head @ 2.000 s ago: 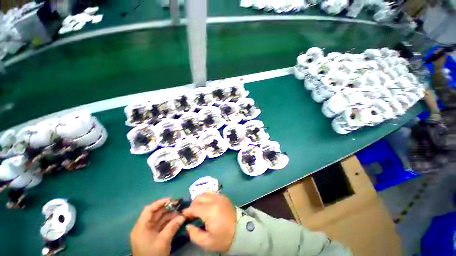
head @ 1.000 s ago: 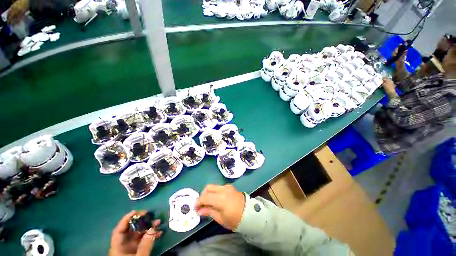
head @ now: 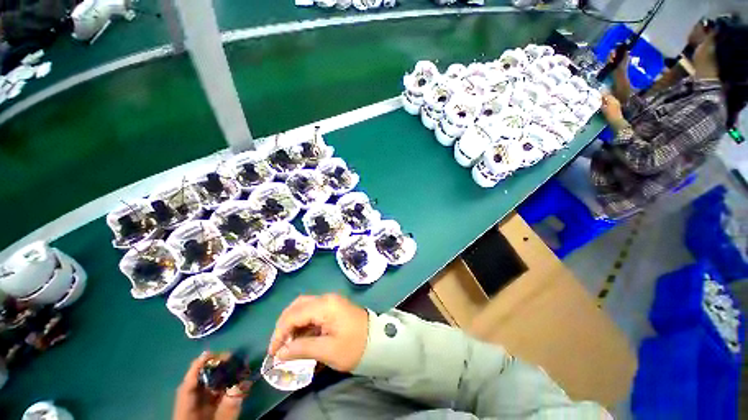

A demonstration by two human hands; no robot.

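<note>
My left hand holds a dark camera module between thumb and fingers, at the bottom edge of the view. My right hand is just right of it, with its fingertips on a white housing that is tilted up near the bench's front edge. The housing's lower part shows below the fingers. Whether a small tool is in my right fingers cannot be told. Open shells with dark modules seated in them stand in rows behind my hands.
White housings stand densely at the right of the green bench. Half-assembled units are at the left edge. A metal upright stands behind the rows. A cardboard box and blue bins are at the right. A person in a checked shirt sits beyond.
The view has shifted right. My right hand has moved from the housing's right side onto its top, and the housing, which lay flat, is now tilted. My left hand still holds the module.
</note>
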